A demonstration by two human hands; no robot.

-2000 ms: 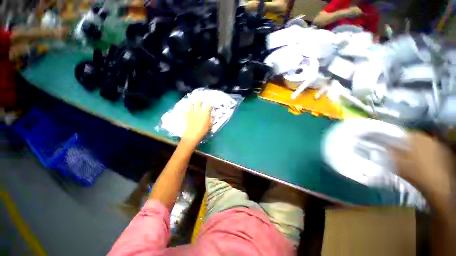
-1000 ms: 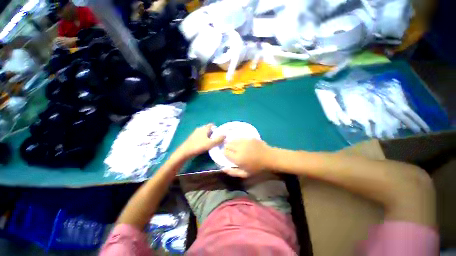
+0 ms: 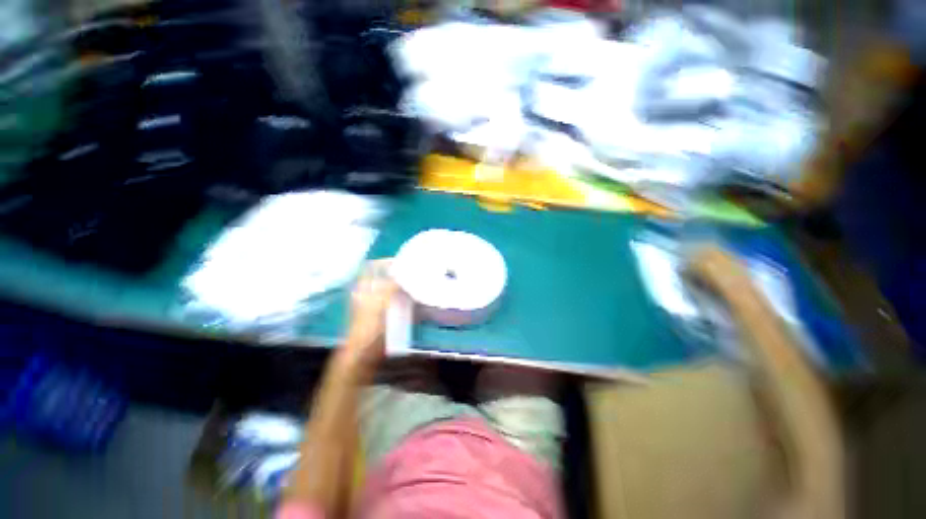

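Note:
A round white housing (image 3: 450, 272) with a small dark centre hole lies on the green mat near its front edge. A short white stem (image 3: 398, 322) projects from its left side towards me. My left hand (image 3: 371, 304) holds the housing at its left side, by the stem. My right hand (image 3: 714, 272) is on the right parts bag (image 3: 662, 272), which shows loose white sticks. The picture is blurred, and I cannot tell whether the fingers grip anything.
The left parts bag (image 3: 289, 258) lies left of the housing. Black housings (image 3: 162, 152) are heaped behind it. White housings (image 3: 609, 91) are heaped at the back above a yellow-orange strip (image 3: 508, 182). A brown carton (image 3: 670, 436) stands at the front right, below the bench edge.
My right hand has left the housing and moved right to the right parts bag. My left hand stays at the housing, whose face and left stem now show.

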